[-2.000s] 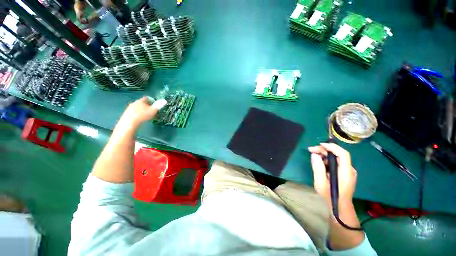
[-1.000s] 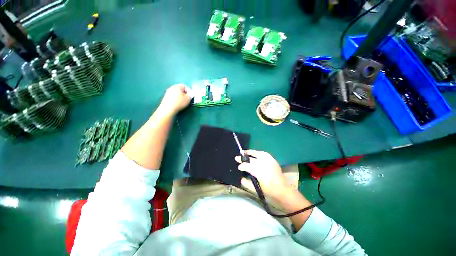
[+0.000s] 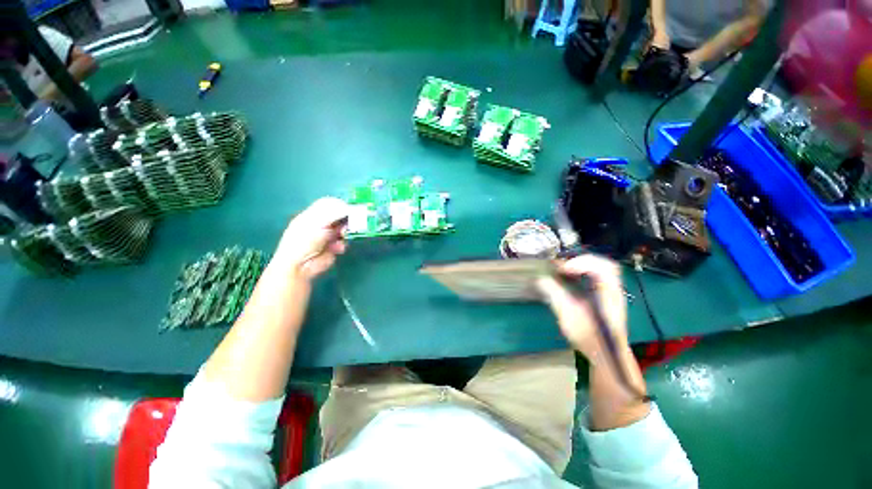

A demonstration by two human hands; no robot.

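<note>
Green PCB panels (image 3: pixel 403 212) with white faces lie close together or overlapping on the bench; how they overlap is unclear. My left hand (image 3: pixel 314 237) pinches their left edge. A thin silvery solder wire (image 3: pixel 358 319) trails below this hand. My right hand (image 3: pixel 585 304) holds the black soldering iron (image 3: pixel 609 329) and grips the right end of the work pad (image 3: pixel 488 279). The pad is lifted and tilted, blurred, with a brownish face showing. The round tip-cleaning pot (image 3: pixel 529 239) stands just behind the pad, partly covered.
Two panel stacks (image 3: pixel 446 111) stand at the far side. Curved board stacks (image 3: pixel 143 177) and a flat group of boards (image 3: pixel 215 287) are at the left. The black soldering station (image 3: pixel 669 224) and blue bins (image 3: pixel 779 244) are at the right. Another person's hands (image 3: pixel 662 59) show across the bench.
My right hand has lifted the black pad off the bench and moved right with it. More green boards show beside my left hand, which has stayed at the panel's left edge.
</note>
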